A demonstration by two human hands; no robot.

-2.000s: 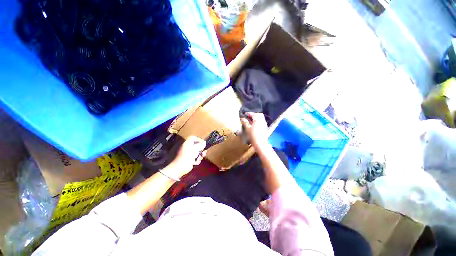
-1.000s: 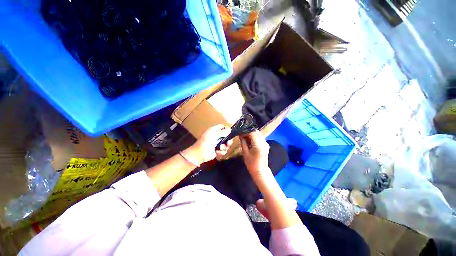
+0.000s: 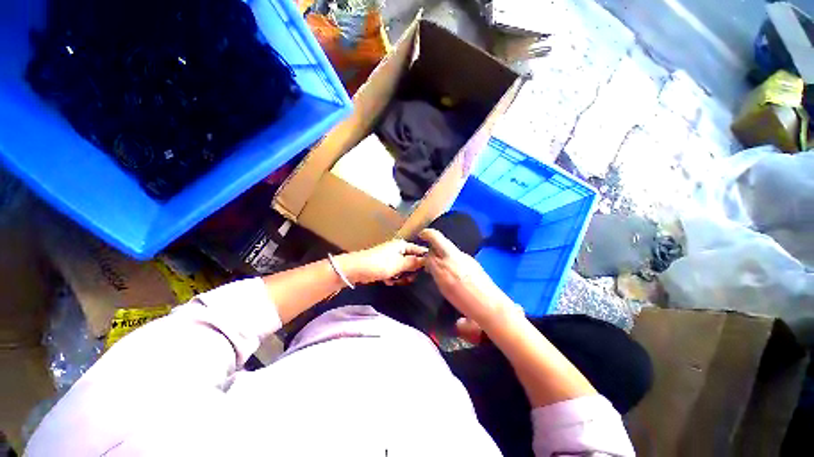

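Observation:
My left hand (image 3: 388,262) and my right hand (image 3: 449,266) are close together over my lap, fingertips meeting. A bit of black cable (image 3: 403,278) shows below my left hand's fingers; the rest is hidden by the hands and hard to tell from the dark trousers. The large blue crate (image 3: 219,177) at the upper left is heaped with tangled black cables (image 3: 161,89). The lighter blue crate (image 3: 558,234) beyond my right hand holds a small black bundle (image 3: 506,236).
An open brown carton (image 3: 446,189) with dark grey cloth (image 3: 418,143) stands between the blue crates. Another carton (image 3: 696,375) is at the lower right. Clear plastic bags (image 3: 750,241) lie at the right. A yellow-taped carton (image 3: 134,323) is at the left.
My hands have come together and lowered towards my lap. The black cable loop seen between them earlier is now mostly hidden. The view has shifted, moving crates and carton leftward.

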